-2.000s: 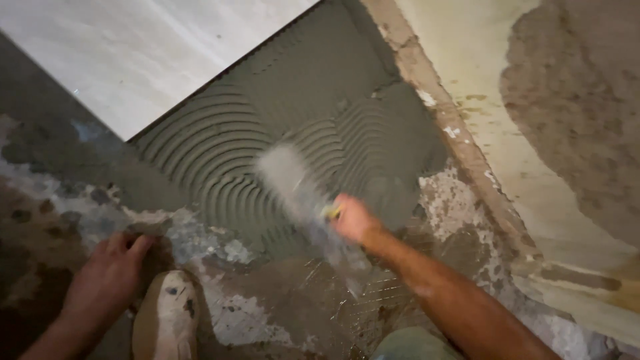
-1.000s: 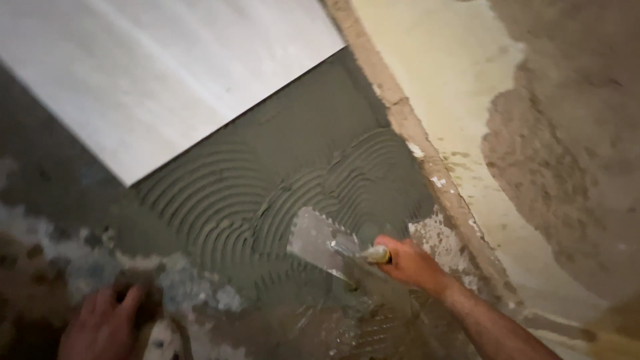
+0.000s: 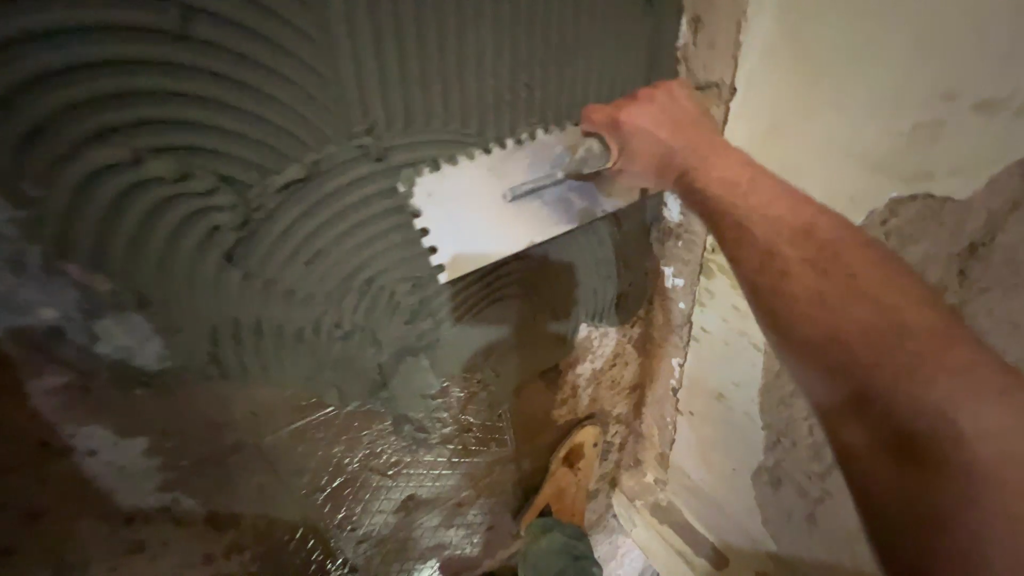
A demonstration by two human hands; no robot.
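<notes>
My right hand [image 3: 660, 132] grips the handle of a steel notched trowel [image 3: 492, 212], at the upper middle of the head view. The trowel's square-notched edges face up and left, and its blade lies tilted over grey mortar [image 3: 320, 224]. The mortar is combed into curved ridges on the left and straighter ridges at the top. Its lower edge is smeared and uneven. Whether the blade touches the mortar cannot be told. My left hand is out of view.
A wall [image 3: 816, 104] with patchy plaster rises at the right, with a rough strip [image 3: 680, 320] along its base. Bare floor with a shiny scored patch [image 3: 416, 488] lies below the mortar. The tan toe of a shoe [image 3: 572, 476] shows at the bottom.
The trowel in my right hand has moved toward the wall side. Straight ridges now show where the upper mortar was smooth. The view has moved closer; tile and left hand have left it.
</notes>
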